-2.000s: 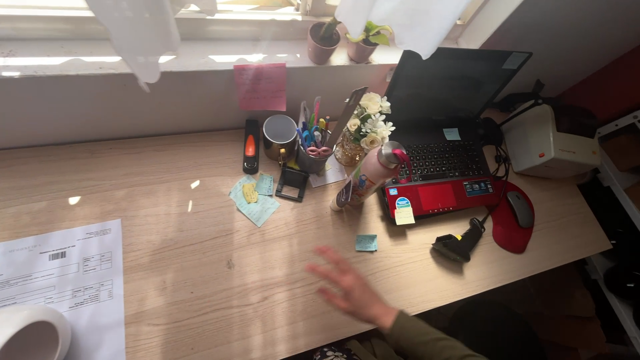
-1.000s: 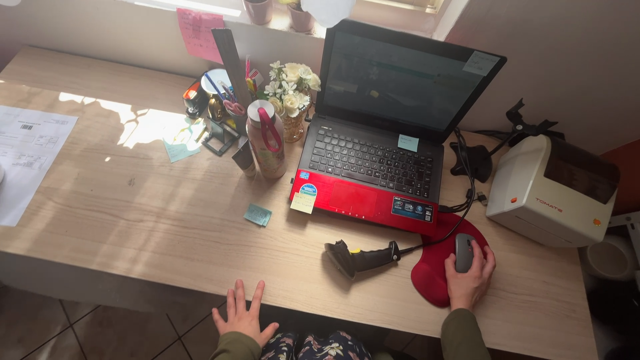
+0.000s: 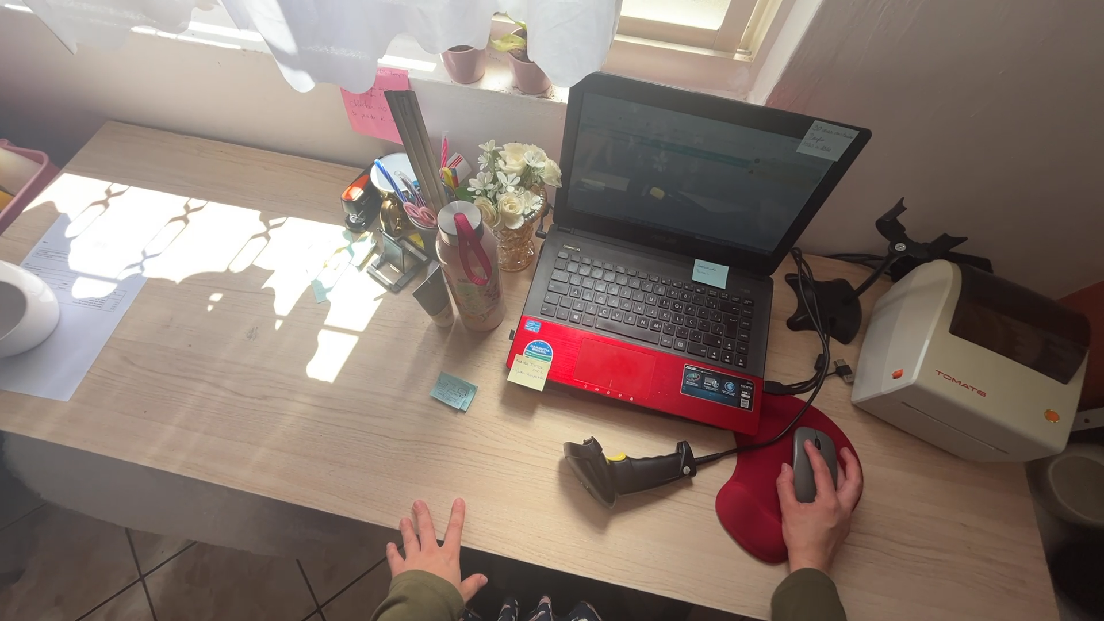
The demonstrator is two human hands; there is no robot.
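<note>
My right hand [image 3: 818,509] rests over a grey computer mouse [image 3: 815,464], fingers curled on it, on a red mouse pad [image 3: 752,509] with a wrist rest. My left hand [image 3: 431,543] lies at the front edge of the wooden desk [image 3: 345,457], fingers spread and holding nothing. Between the hands lies a black handheld barcode scanner [image 3: 634,470] with a yellow trigger, its cable running behind the mouse. Behind it stands an open red and black laptop [image 3: 638,319] with sticky notes on its screen frame, keyboard and front corner.
Right of the laptop are a white label printer [image 3: 975,371] and a black stand [image 3: 832,310]. To its left stand a pink bottle [image 3: 470,276], white flowers in a glass vase [image 3: 517,237] and a pen holder. Small teal notes [image 3: 454,392] lie on the desk; printed paper [image 3: 86,345] is far left.
Two seconds ago one hand reached over the desk, fingers spread, and no hand was on the mouse. A second ago both hands were placed much as now. The view has shifted.
</note>
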